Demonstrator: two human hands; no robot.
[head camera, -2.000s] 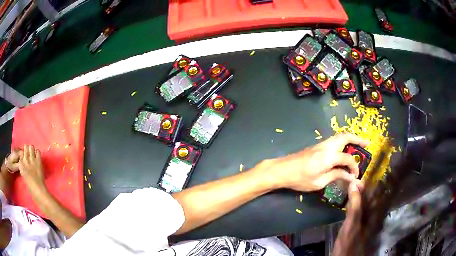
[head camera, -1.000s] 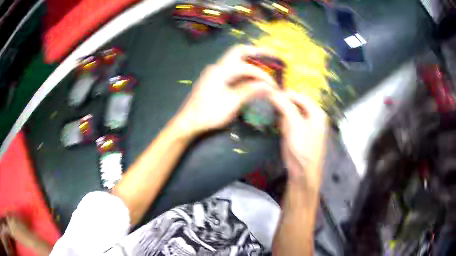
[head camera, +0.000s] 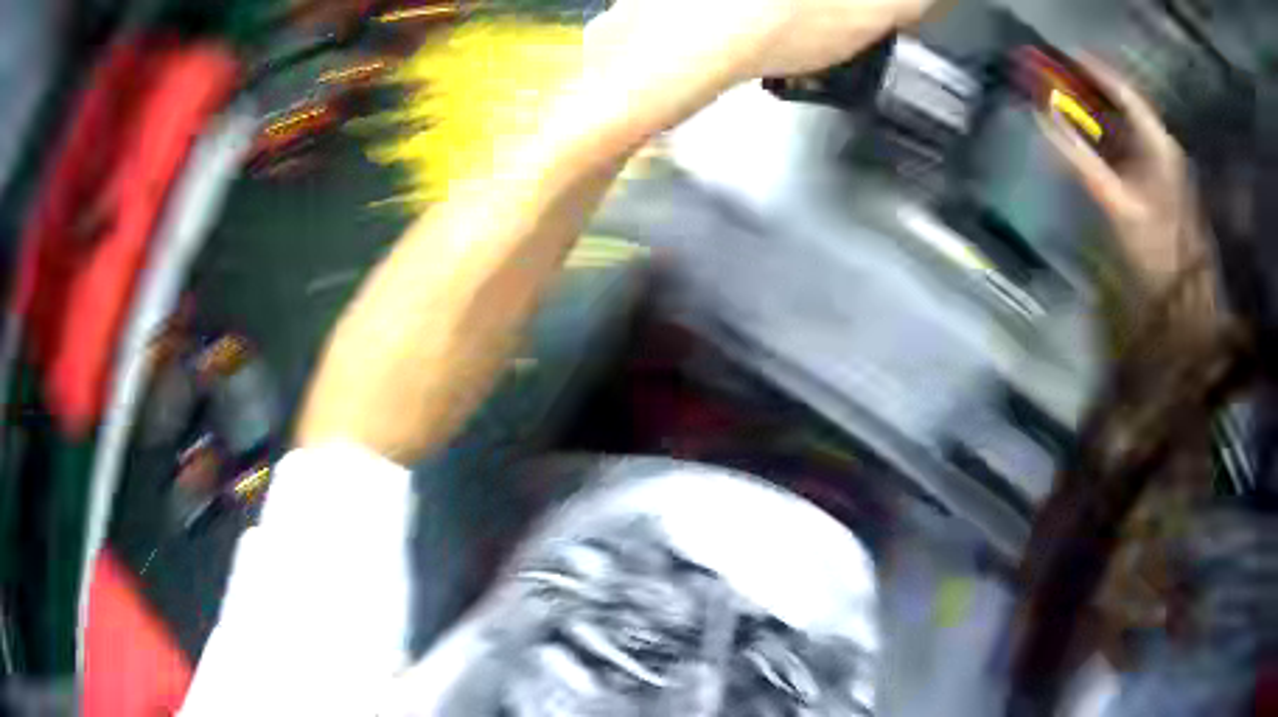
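The frame is strongly blurred. My left hand (head camera: 827, 31) reaches to the top edge over the machine, beside a dark metal fixture (head camera: 925, 91). Its fingers are blurred and partly cut off, so I cannot tell whether it holds anything. My right hand (head camera: 1142, 168) is at the upper right, its fingers around a dark device unit (head camera: 1072, 105) with a red end and a gold part. This unit is beside the fixture, to its right.
The light grey machine top (head camera: 827, 287) spans the centre right. The yellow pieces (head camera: 491, 98) lie heaped at upper left, partly behind my left arm. Blurred units (head camera: 224, 406) lie on the bench at left. A red tray (head camera: 126, 224) is beyond the white rail (head camera: 161, 287).
The view has swung right towards the machine. My hands, together on a unit before, are now apart: the left by the fixture, the right at the far right with a unit.
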